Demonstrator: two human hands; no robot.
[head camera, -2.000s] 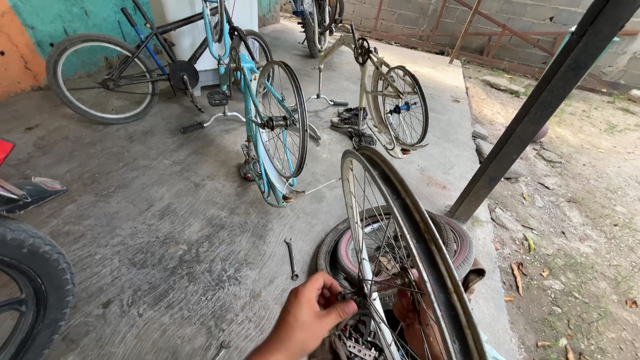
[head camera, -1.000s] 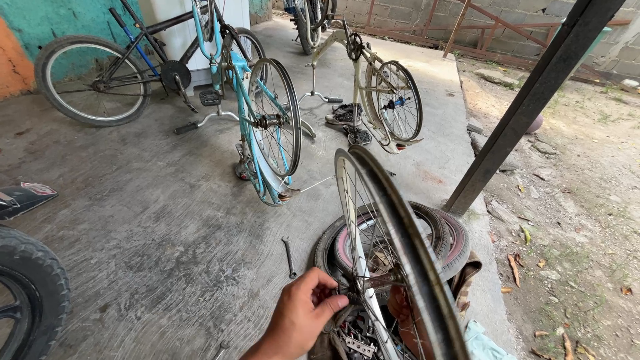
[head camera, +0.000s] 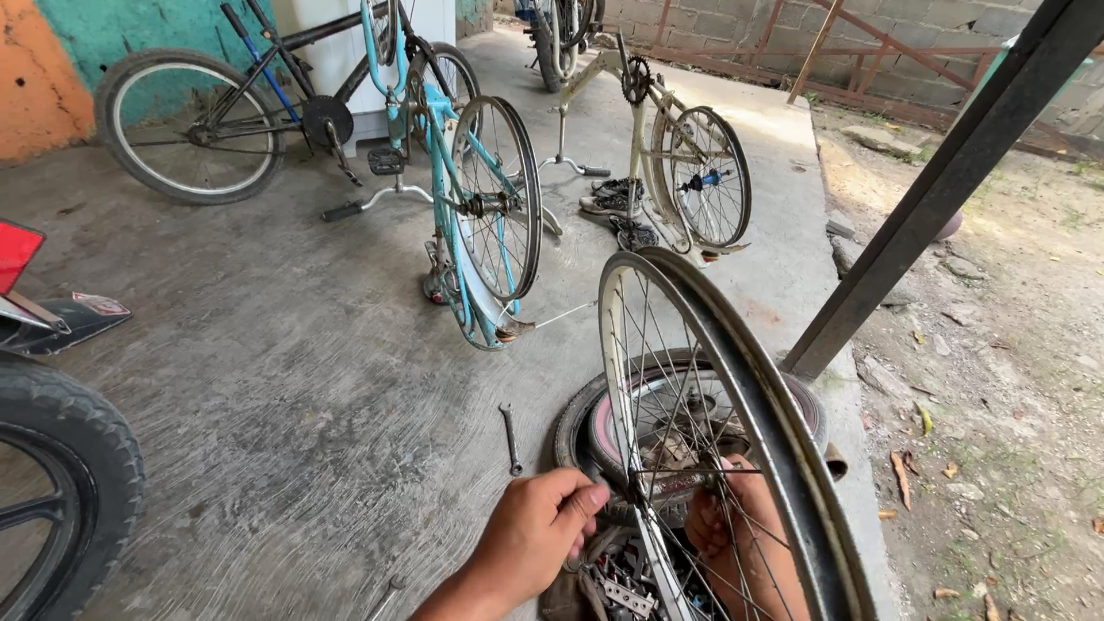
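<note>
A bare spoked bicycle wheel rim (head camera: 768, 397) stands upright in front of me, with a white metal strip, perhaps a fender or frame part, along its left side. My left hand (head camera: 552, 517) is beside the hub's left end, thumb and fingers pinched together; whether something small is between them cannot be told. Behind the spokes, my right hand (head camera: 733, 526) is curled near the hub's other side, partly hidden by spokes and rim. A combination wrench (head camera: 511, 438) lies on the concrete to the left. Part of another wrench (head camera: 385, 597) shows at the bottom edge.
Tires (head camera: 573, 423) and a heap of metal parts (head camera: 623, 586) lie beneath the wheel. Upside-down blue (head camera: 444, 207) and cream (head camera: 638, 164) bicycles stand ahead, a black bicycle (head camera: 302, 121) behind left. A motorcycle tire (head camera: 78, 483) is at left, a dark metal post (head camera: 931, 181) at right.
My left hand stays close to the hub's left side, its fingers slightly shifted. My right hand shows more clearly through the spokes than before.
</note>
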